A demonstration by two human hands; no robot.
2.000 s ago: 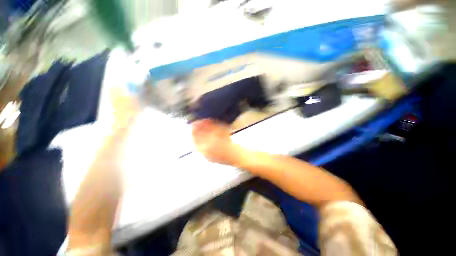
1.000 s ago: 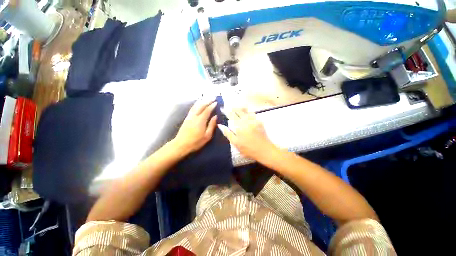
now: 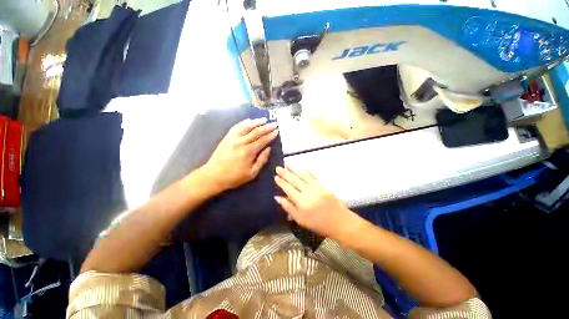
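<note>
A dark navy cut piece (image 3: 218, 209) lies on the table, its upper corner close to the presser foot (image 3: 268, 112) of the white and blue sewing machine (image 3: 374, 50). My left hand (image 3: 240, 156) lies flat on the upper part of the cloth, fingers pointing at the needle area. My right hand (image 3: 312, 199) rests at the cloth's right edge, fingertips on the edge. Neither hand is closed around the cloth. The needle tip is too small to make out.
Stacked navy pieces lie at the left, a large one (image 3: 72, 180) near the edge and others (image 3: 93, 62) behind. A frayed black scrap (image 3: 380, 90) lies under the machine arm, a black smartphone (image 3: 472, 126) at its right. A red box (image 3: 9, 162) is far left, a blue crate (image 3: 437, 215) lower right.
The cut piece now lies flatter and wider before the machine. My right hand has moved down from near the needle along the cloth's right edge. The view has shifted slightly.
</note>
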